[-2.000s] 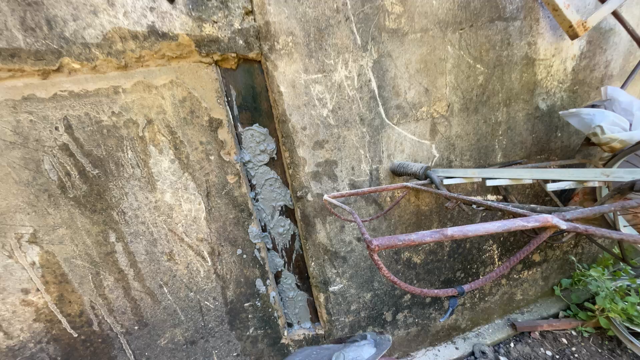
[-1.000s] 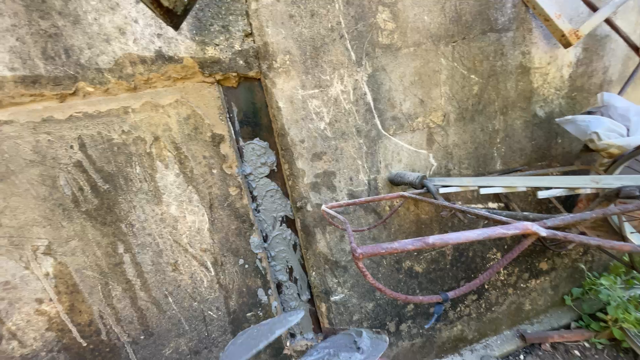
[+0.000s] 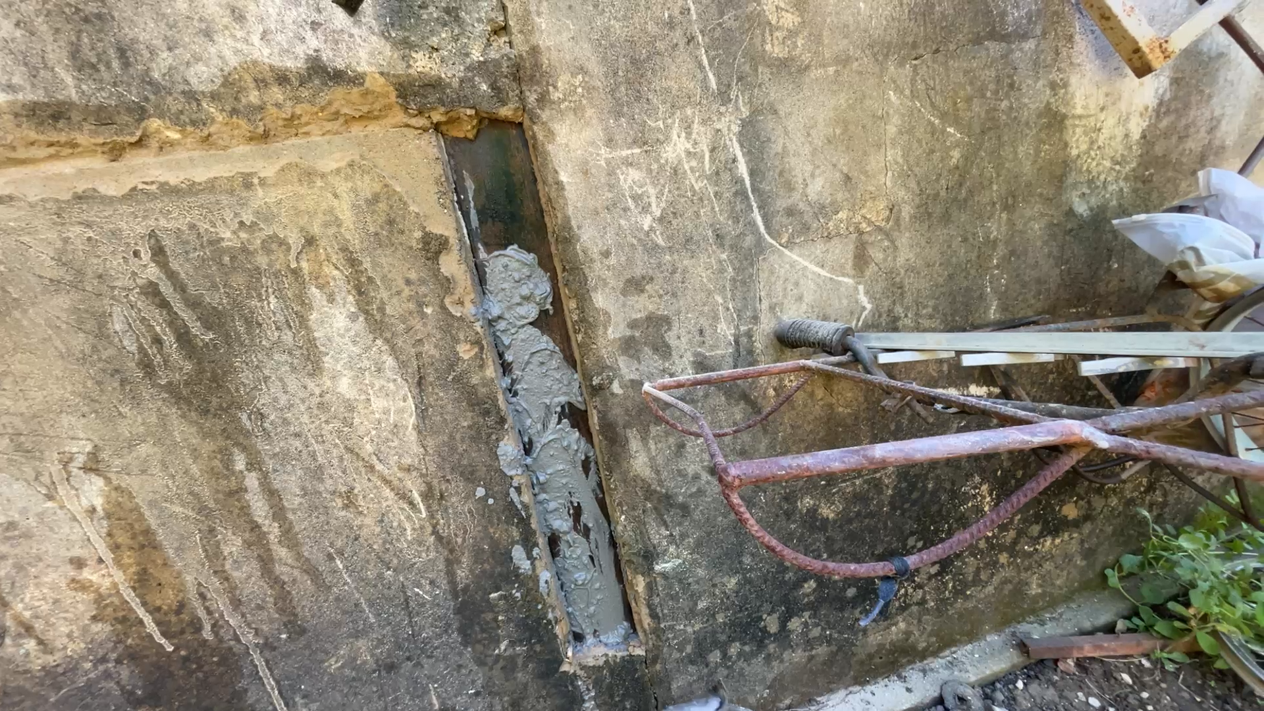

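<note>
A narrow upright slot is cut in a weathered concrete wall (image 3: 296, 395). Wet grey mortar (image 3: 558, 395) fills much of it in rough, uneven lumps, with dark gaps along its right side. Above the mortar, the slot's dark back surface (image 3: 504, 188) is bare. Splashes of mortar cling to the slot's left edge. Neither my left hand nor my right hand is in view. At the bottom edge, just right of the slot's foot, shows a sliver of a pale grey object (image 3: 696, 704), too little to identify.
Right of the slot, a rusty metal frame (image 3: 889, 454) juts out along the wall, a dark strip tied to it. Behind lie pale slats (image 3: 1047, 343) and a white bag (image 3: 1200, 237). Green plants (image 3: 1200, 583) grow lower right. A rusty-edged frame (image 3: 1136, 39) hangs upper right.
Two grey, rounded, blade-like shapes at the slot's foot one second ago have dropped almost wholly out of view. The dark-edged object at the top left shows less than before.
</note>
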